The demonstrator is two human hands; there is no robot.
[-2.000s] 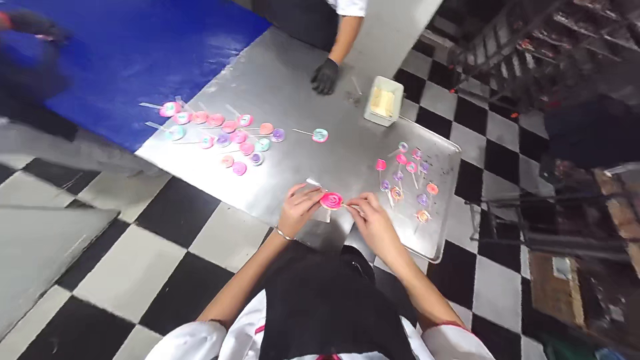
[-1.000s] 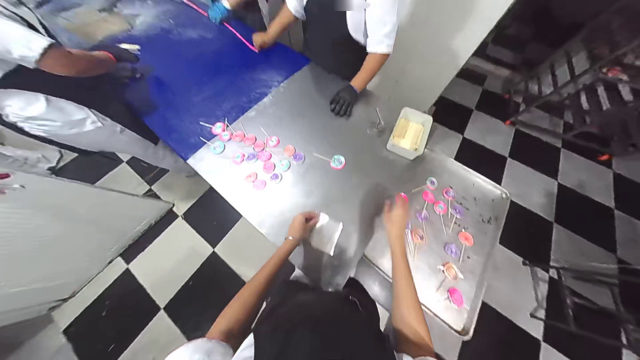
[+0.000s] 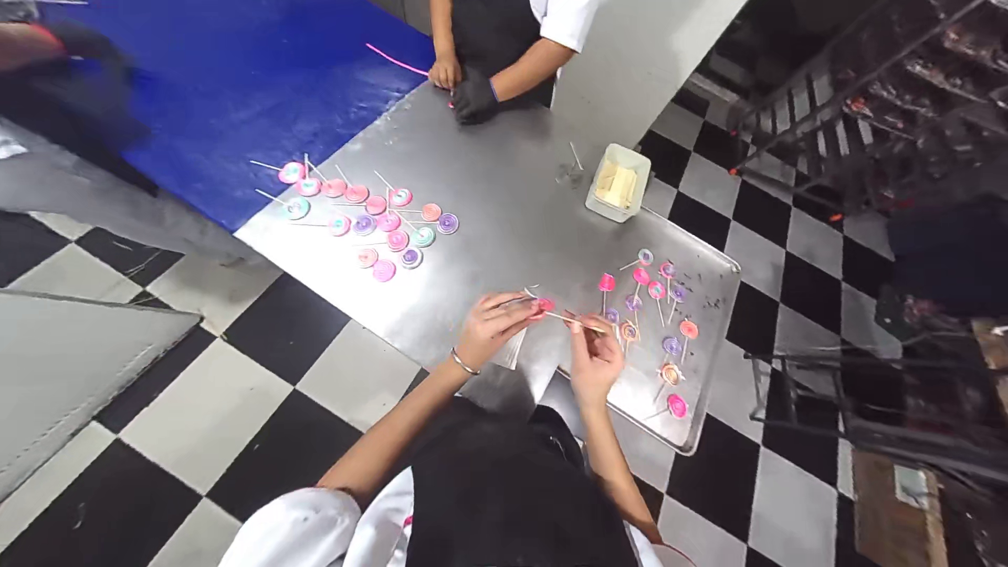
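My left hand (image 3: 498, 327) has its fingers on the head of a pink lollipop (image 3: 543, 305), above the near edge of the steel table (image 3: 504, 205). The lollipop's stick points right, and my right hand (image 3: 594, 358) pinches it. Under my left hand lies a clear or white bag or wrapper (image 3: 510, 350), partly hidden. To the right, a metal tray (image 3: 697, 378) holds several swirled lollipops, among them a pink one (image 3: 676, 405) at its near end. More lollipops, pink, purple, orange and teal, lie in a group on the table's left, with a purple one (image 3: 447, 224) at its right side.
A white plastic tub (image 3: 618, 183) with pale contents stands by the tray's far corner. Across the table a co-worker's black-gloved hand (image 3: 475, 96) rests near a pink strand (image 3: 396, 60) on the blue surface (image 3: 228, 87). Another person stands at left; dark racks (image 3: 835, 118) stand at right.
My right hand has come from the tray back beside my left, and a pink lollipop is now between them. The single lollipop at mid-table is gone from there. The co-worker's hands have come together.
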